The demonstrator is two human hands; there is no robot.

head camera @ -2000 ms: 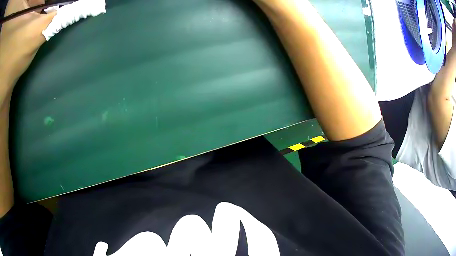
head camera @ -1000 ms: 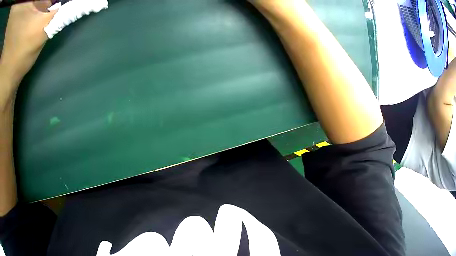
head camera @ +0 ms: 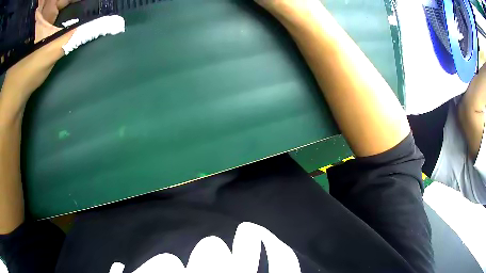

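My left hand [head camera: 53, 40] is at the upper left, partly cut off by the top edge. Its thumb wears a white wrinkled finger cot [head camera: 97, 33]. The hand is around a black plastic frame [head camera: 18, 34] with moulded detail, which runs off the upper left corner. A row of small black teeth-like marks [head camera: 139, 4] shows at the top edge, right of the thumb. My right hand is beyond the top edge; only the right forearm and wrist show.
The green bench mat [head camera: 186, 96] spans the middle, with a thin yellowish front edge. A blue ring-shaped reel [head camera: 463, 48] lies on a white surface at the far right. Another person's bare arm [head camera: 474, 114] and grey clothing are at the right edge.
My left hand has moved slightly down and right. More of the black frame and the row of small black marks have come into view at the top. The right forearm has barely shifted.
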